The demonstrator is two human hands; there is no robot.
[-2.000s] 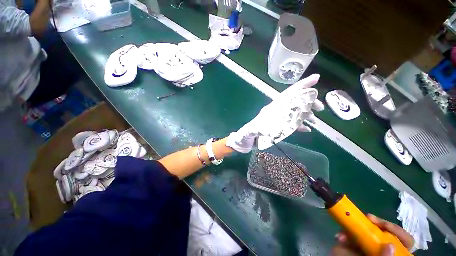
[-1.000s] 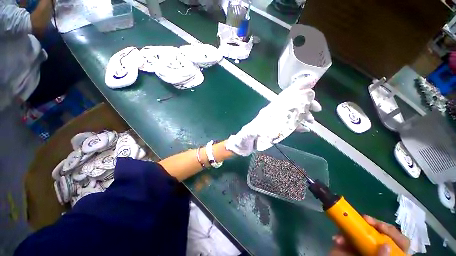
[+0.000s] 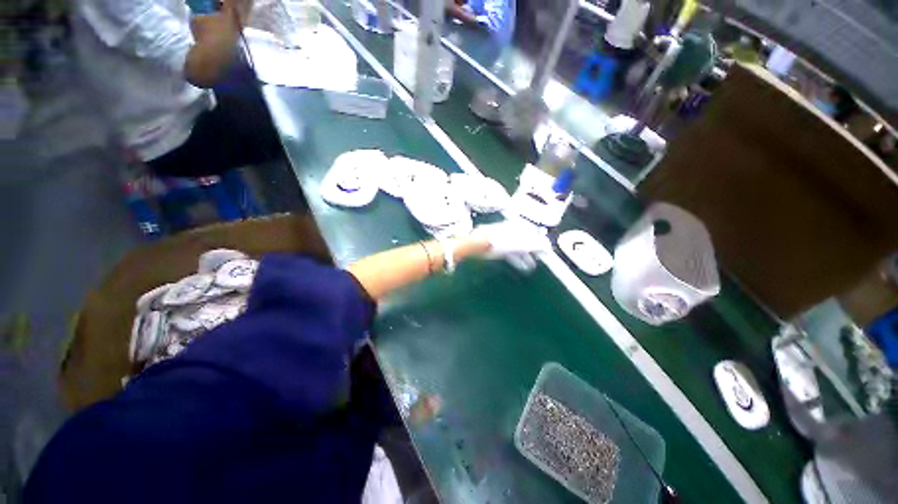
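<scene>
My left hand [image 3: 514, 239], in a white glove, reaches out over the pale rail in the middle of the head view. It is blurred and overexposed; its fingers look apart and I see nothing in it. A white base plate [image 3: 585, 253] lies flat on the belt just beyond its fingertips, left of a white housing [image 3: 665, 264]. The screwdriver bit [image 3: 635, 443] slants over the clear screw tray [image 3: 640, 430] at the bottom; only the tip of its black nose shows. My right hand is out of the picture. Overlapping base plates [image 3: 433, 202] lie on the bench beside my left hand.
A carton [image 3: 98, 305] with base plates stands left of my arm. A person in a light top [image 3: 148, 79] sits at upper left by another clear tub [image 3: 359, 98]. Another base plate [image 3: 740, 394] and grey-white housings lie on the belt at right.
The view has swung, so the bench sits lower and more of the line shows. My left hand has moved away from the bit, and a base plate now lies on the belt beyond it.
</scene>
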